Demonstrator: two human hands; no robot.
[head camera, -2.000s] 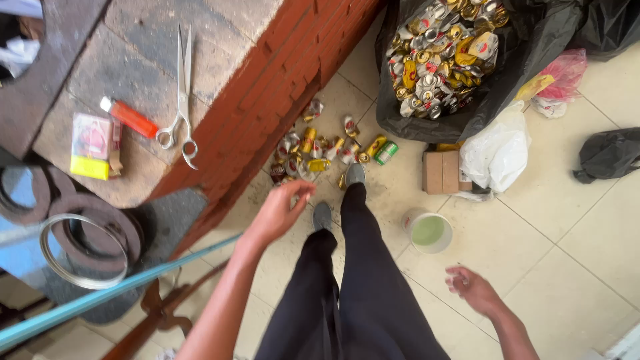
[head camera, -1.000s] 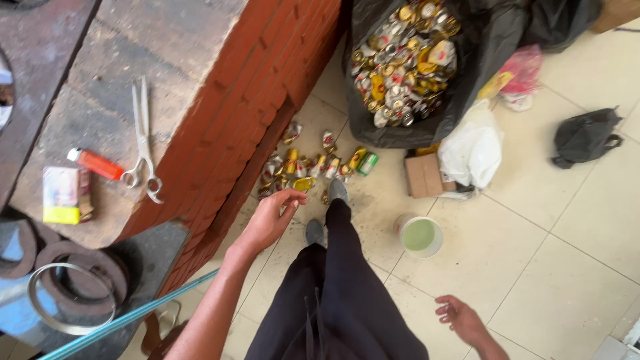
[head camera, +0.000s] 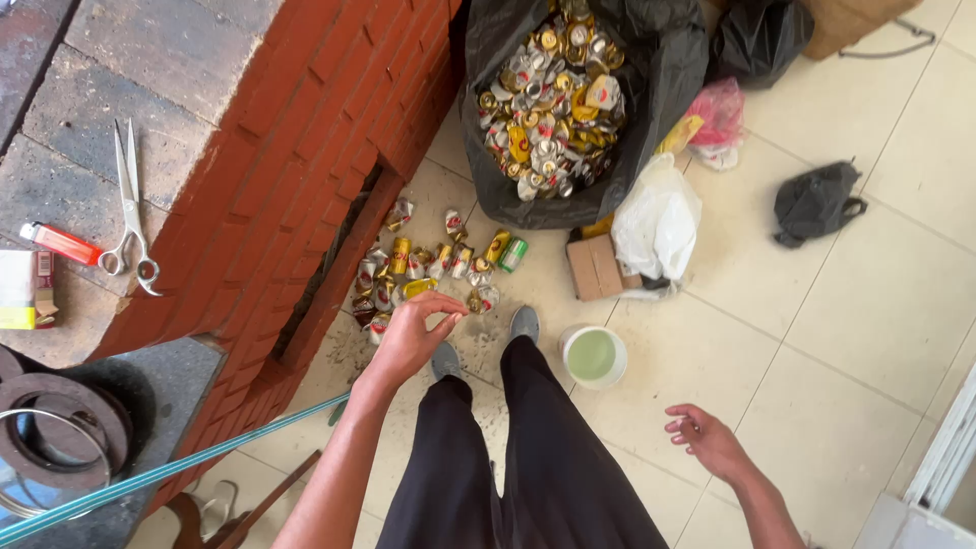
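My left hand (head camera: 415, 332) hangs in the air with its fingers curled and thumb near the fingertips; whether something small is between them cannot be told. Beyond it, crushed drink cans (head camera: 415, 263) lie scattered on the floor beside the brick wall, a green can (head camera: 512, 255) among them. My right hand (head camera: 705, 438) is held out over the floor tiles, empty, fingers loosely bent and apart. Nearest to it stands a white bucket (head camera: 621, 358) with pale green liquid (head camera: 591, 355). A large black plastic bag (head camera: 496, 191), its mouth wide, is full of crushed cans (head camera: 545, 114).
Metal scissors (head camera: 131, 213), an orange lighter (head camera: 65, 244) and a small box (head camera: 23, 290) lie on the brick ledge (head camera: 152, 69). A cardboard box (head camera: 593, 267), white plastic bag (head camera: 657, 217) and small black bag (head camera: 816, 202) are on the floor. A teal striped pole (head camera: 191, 460) slants at lower left.
The view has shifted, so the ledge and scissors sit further left in it. Both hands stay raised apart in much the same pose. The cans, bucket and bags have not plainly moved.
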